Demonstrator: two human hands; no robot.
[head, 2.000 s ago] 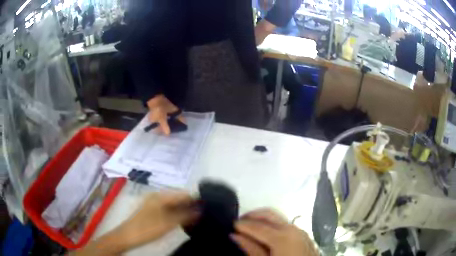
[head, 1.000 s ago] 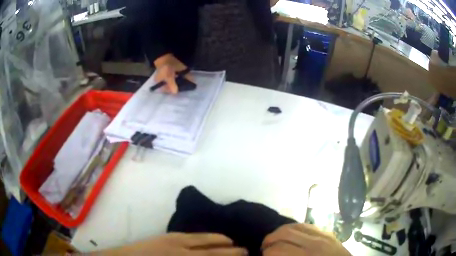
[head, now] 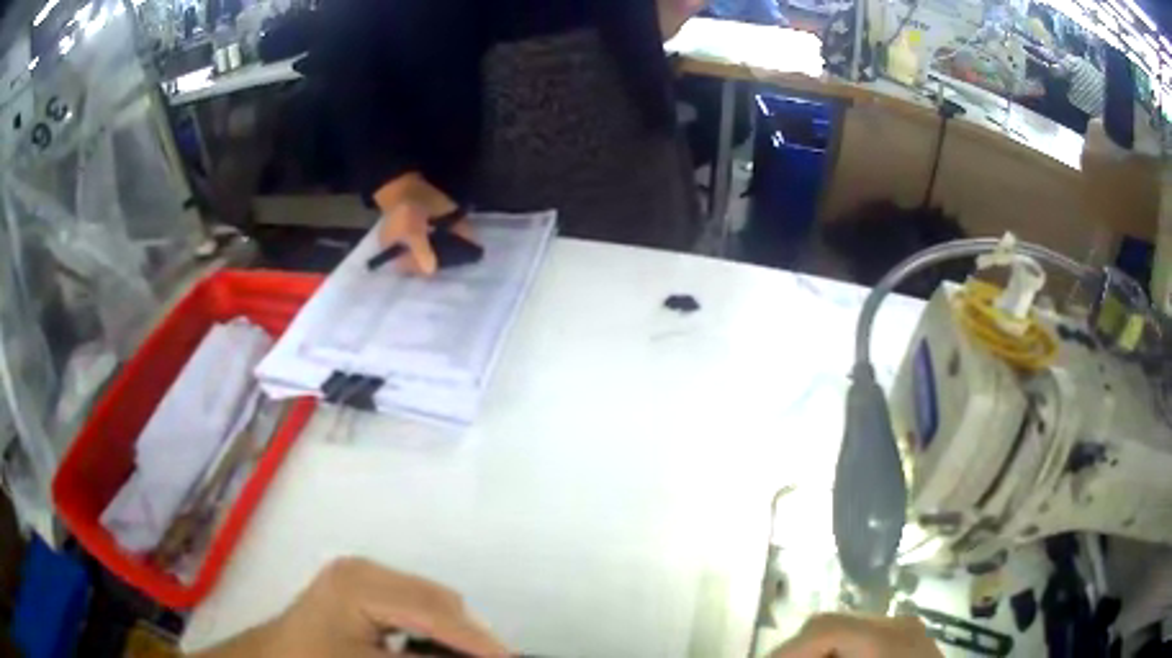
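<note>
My left hand [head: 366,612] is at the bottom edge, partly cut off, with its fingers closed on a thin dark edge of black fabric [head: 452,649]; most of that piece is below the picture. My right hand [head: 859,638] is at the bottom edge below the lamp, mostly cut off; what its fingers hold is hidden. The cream sewing machine head [head: 983,399] is at the right. Its grey machine lamp [head: 869,495] points down at a bright needle area. Dark thread snips [head: 958,631] lie under the machine arm.
White table [head: 604,489] with a small black piece [head: 681,303]. A red basket [head: 212,581] holds white paper or cloth at the left. A standing person's hand [head: 418,225] rests on a clipped paper stack [head: 424,315] with black pieces. Small black pieces [head: 1022,609] lie right of the snips.
Both hands have moved down toward the bottom edge. The black fabric, earlier spread between them above the table, has nearly left the picture. The view has shifted slightly.
</note>
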